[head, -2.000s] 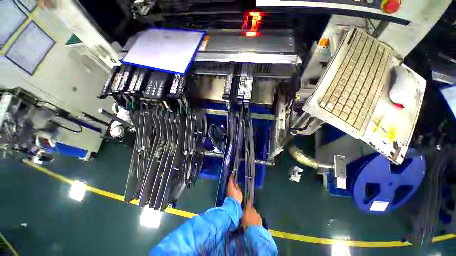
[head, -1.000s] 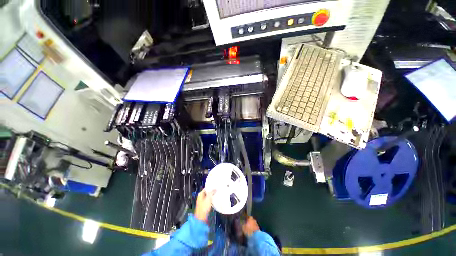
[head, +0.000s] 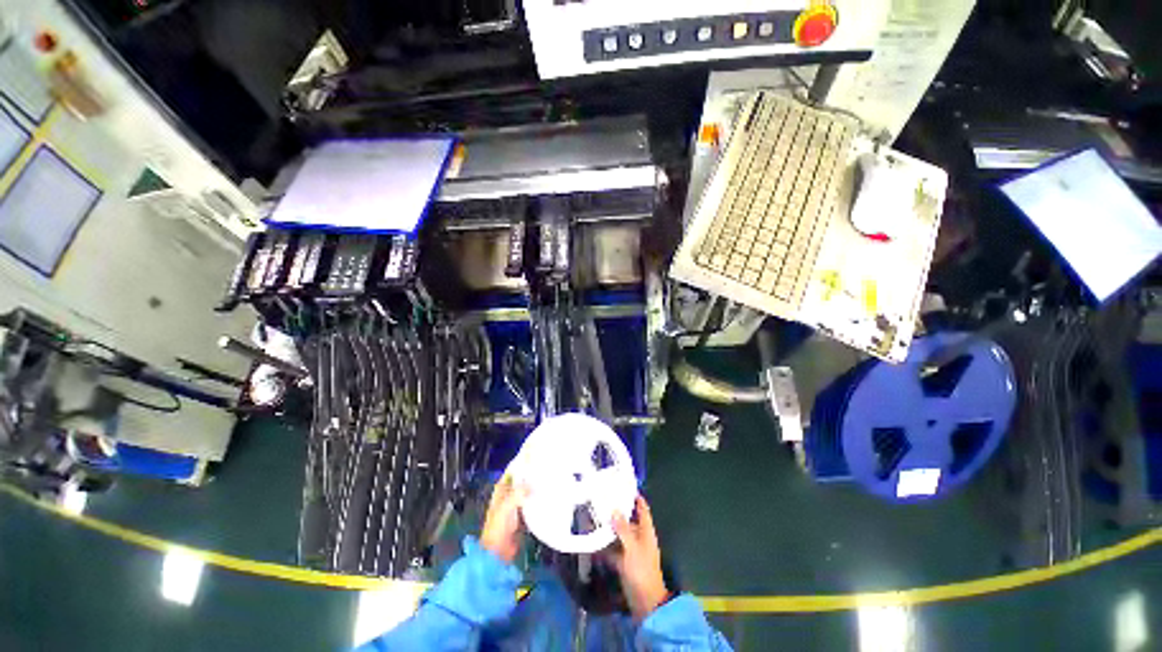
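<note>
A white component reel [head: 551, 474] with dark cut-out windows is held in front of me, low in the middle of the view. My left hand [head: 505, 516] holds its lower left rim. My right hand [head: 640, 550] holds its lower right rim, with the fingers at the edge. Tape feeders [head: 553, 255] hang from the machine front just beyond the reel, with dark strips running down behind it. What lies directly under the reel is hidden.
More feeders [head: 370, 433] hang at the left below a record sheet [head: 363, 182]. A keyboard [head: 774, 204] and mouse [head: 882, 198] lie on a side shelf. A large blue reel [head: 928, 420] stands at the right. A button panel [head: 695, 36] with an emergency stop [head: 814, 23] is at the top.
The white reel came into my hands after the first frame. Since the second frame, my right hand has moved up onto the reel's right rim; my left hand still holds the left side.
</note>
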